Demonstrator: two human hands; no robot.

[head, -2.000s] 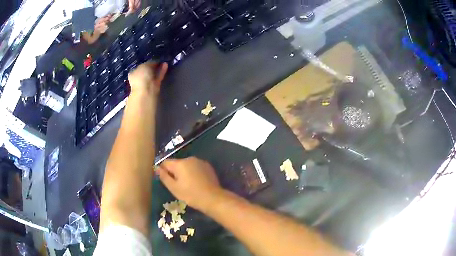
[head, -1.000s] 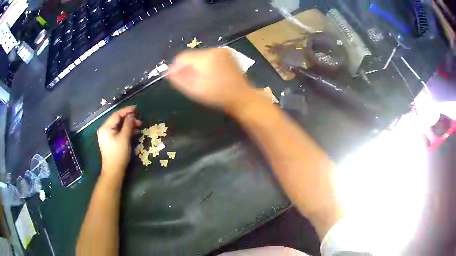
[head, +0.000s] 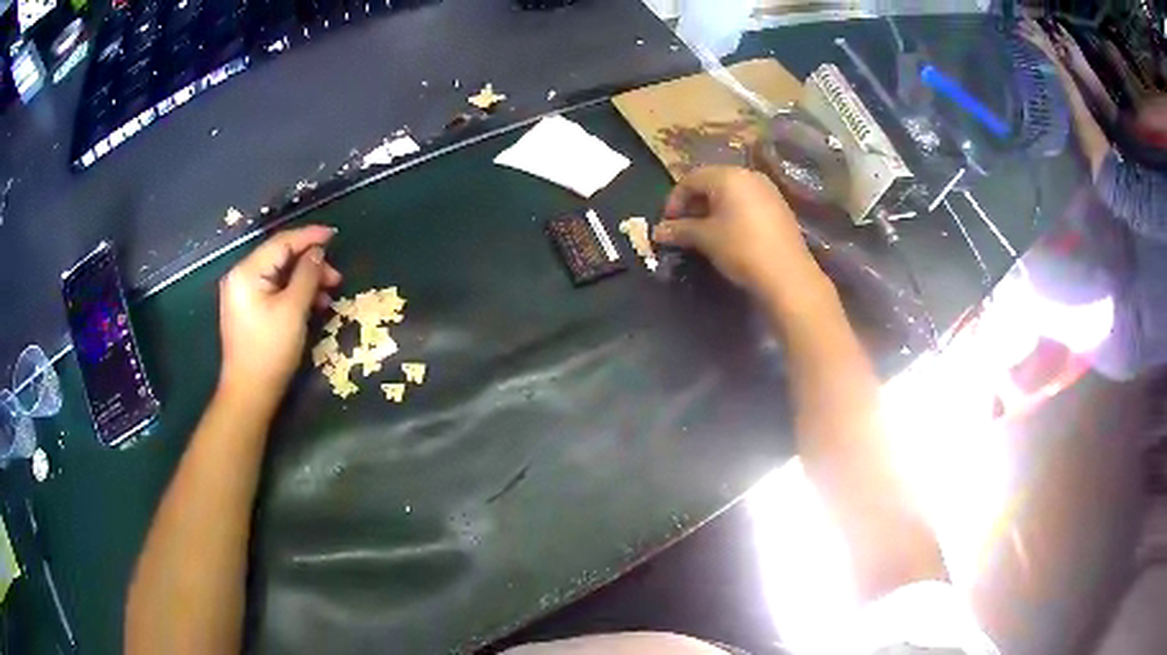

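My left hand [head: 273,307] is at the left of the pile of small tan pieces [head: 362,335], thumb and fingers bent close together; whether a tiny thing is between them cannot be told. My right hand [head: 742,230] is over the mat beside a small tan cluster [head: 639,239], its fingertips pinched just right of it; whether they hold anything is too small to tell. A dark brown flat block [head: 584,251] with a white bar lies left of that cluster. White paper [head: 564,155] lies above the block.
A lit smartphone [head: 109,343] and clear cups [head: 31,384] are at left. A black grid tray [head: 192,64] is at upper left. Brown cardboard [head: 653,113], a ridged strip [head: 860,134] and a blue strip [head: 966,100] are at upper right. A person's arm [head: 1083,118] shows at far right.
My left hand has come back from the black tray to beside the tan pile. My right hand has moved right, from the raised edge to the tan cluster. The view has shifted too.
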